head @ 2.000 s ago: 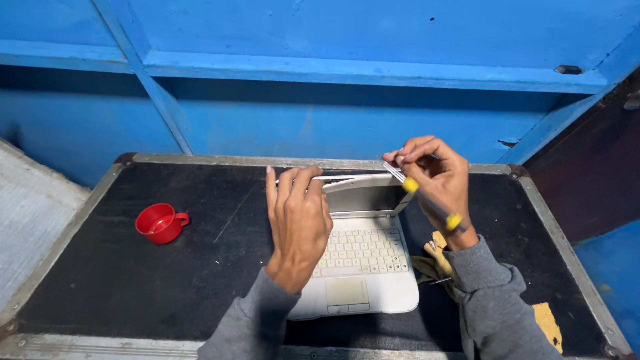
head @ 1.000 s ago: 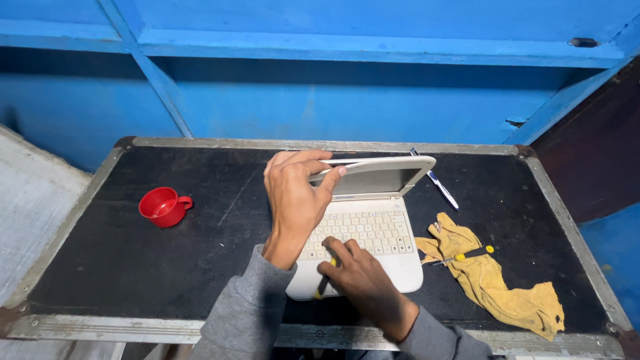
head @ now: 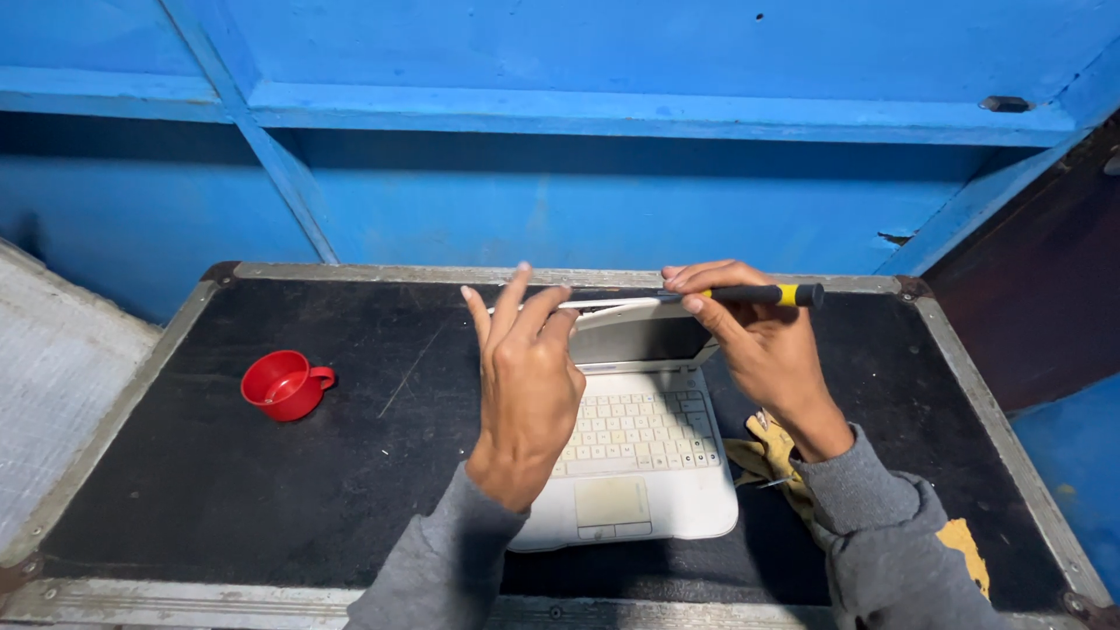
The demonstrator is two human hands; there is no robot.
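Observation:
A small white laptop (head: 612, 455) stands with its lid raised on a black-topped case, and a gap shows along the lid's top edge. My left hand (head: 529, 376) is at the lid's upper left, its fingers spread around the edge and gripping the thin white rim. My right hand (head: 761, 341) holds a screwdriver (head: 761, 296) with a black and yellow handle, lying nearly level. Its shaft points left at the top edge of the lid, near the right corner; the fingers hide part of the shaft.
A red plastic cup (head: 287, 387) stands on the case's left side. A yellow cloth (head: 965, 551) lies at the right, partly under my right forearm, with a thin metal shaft (head: 774, 482) on it. Blue panelling (head: 560, 210) rises behind the metal-edged case.
My right hand has risen from the keyboard to the lid's top edge, now with the screwdriver held level. My left hand has stayed at the lid's upper left.

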